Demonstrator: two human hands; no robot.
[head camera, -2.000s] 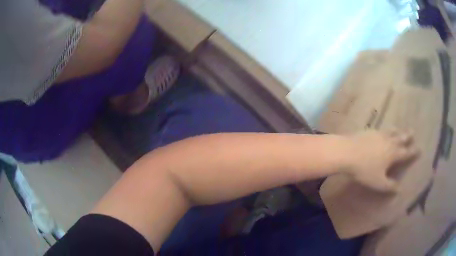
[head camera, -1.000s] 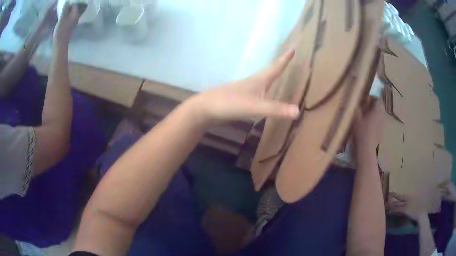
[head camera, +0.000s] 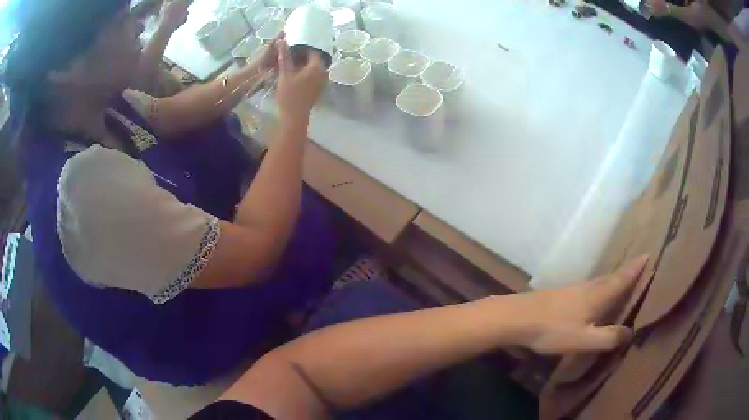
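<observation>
A brown die-cut box sheet with slits, dark slots and a rounded flap stands tilted at the right side, cut off by the lower edge. My left hand reaches in from the bottom and holds the sheet's near flap edge at a slit, its fingertips partly hidden by the board. My right hand is out of the picture.
A white-covered table lies beyond, with several white cups on it. A neighbour at the left holds a white cup. Closed cartons line the table edge. Small dark pieces lie at the back.
The view has swung left, showing the neighbour and cups. The sheet now sits further right in view. My left hand has gone from spread beside the sheet to holding its edge. My right hand has left the picture.
</observation>
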